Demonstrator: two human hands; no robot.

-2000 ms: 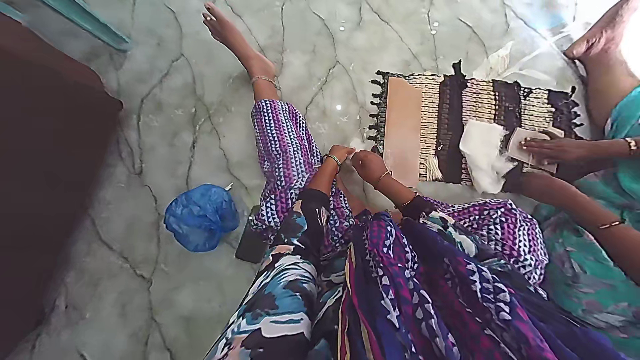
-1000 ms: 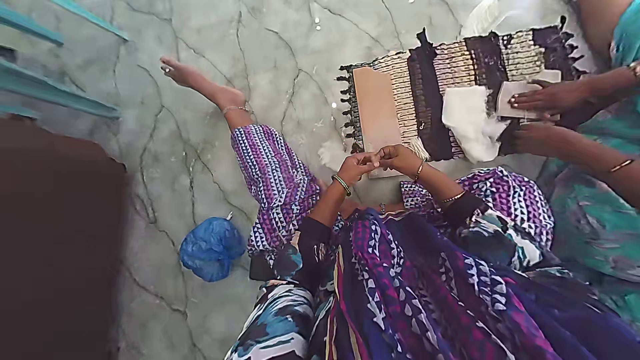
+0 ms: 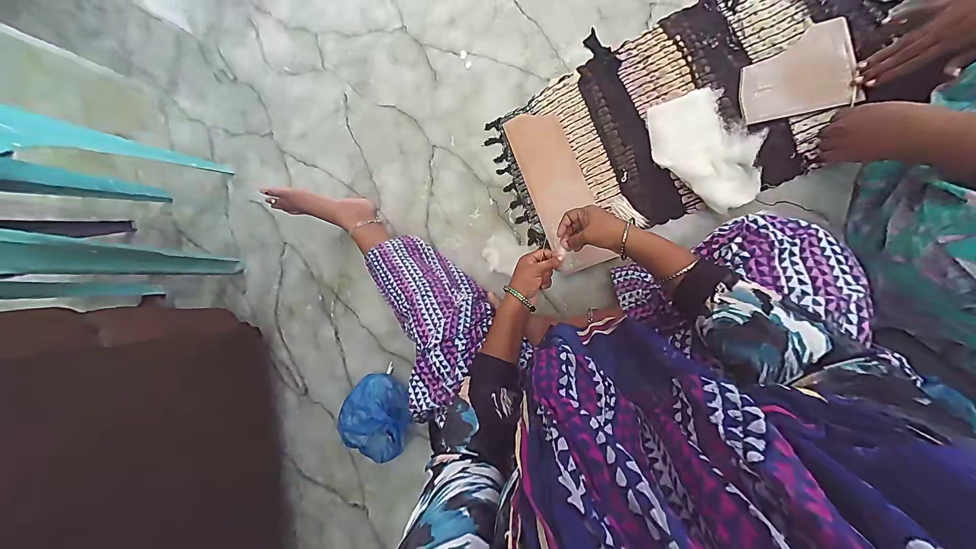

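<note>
My left hand (image 3: 536, 271) and my right hand (image 3: 587, 229) meet over the near end of a tan flat board (image 3: 553, 171). The fingertips of both hands pinch a tiny whitish bit, perhaps cotton fibre, between them. A tuft of white fluffy cotton (image 3: 501, 254) lies on the floor just left of the board. Under the board spreads a striped woven mat (image 3: 640, 69) with a dark fringe. A larger piece of white cotton (image 3: 705, 145) rests on the mat, right of my hands.
At the right, a co-worker's hands (image 3: 869, 130) touch a second tan board (image 3: 801, 72) on the mat. A blue plastic bag (image 3: 374, 417) sits on the marbled floor beside my leg. Teal slatted furniture (image 3: 114, 252) and a dark brown surface (image 3: 137, 427) stand at the left.
The white tuft between my hands in the oldest frame now lies on the floor. The view has shifted toward the left. The co-worker's hands have moved to the right edge of their board.
</note>
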